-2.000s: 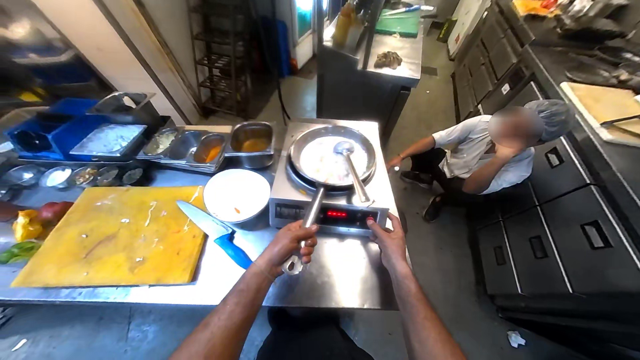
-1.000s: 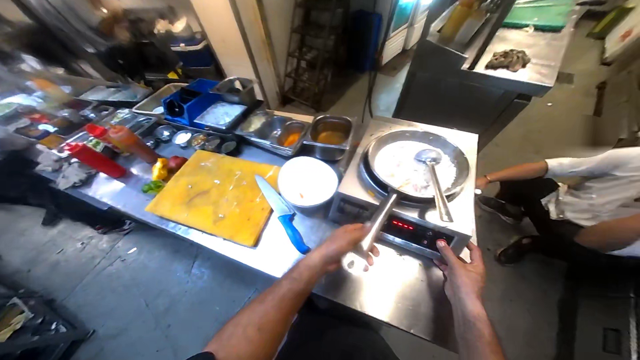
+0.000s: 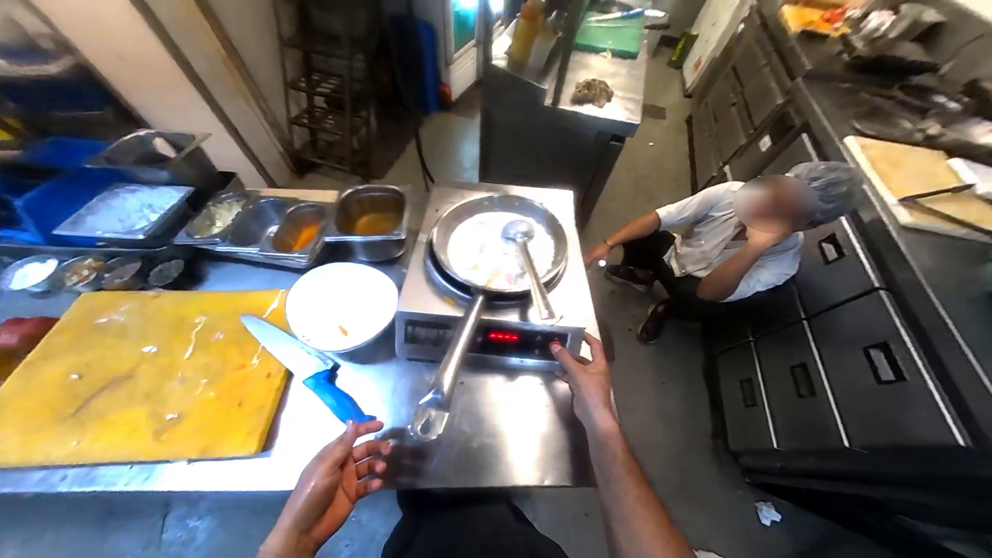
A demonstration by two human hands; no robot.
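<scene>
My left hand is off the pan's handle, palm up with fingers apart and nothing in it, just below a chef's knife with a blue handle. My right hand touches the front control panel of an induction cooker, thumb at the knob beside a lit red display. A steel frying pan stands on the cooker, its handle pointing toward me. White creamy food fills the pan, and a metal ladle rests in it. Left of the cooker is a white bowl with a small orange bit inside.
A yellow cutting board with scraps lies at the left. Steel food pans and small bowls stand behind it. A person in a hair net sits low at the right, by black drawers. Another counter stands beyond.
My left hand has let go of the frying pan's handle and moved away to the left. My right hand remains at the cooker's control knob. The view has swung.
</scene>
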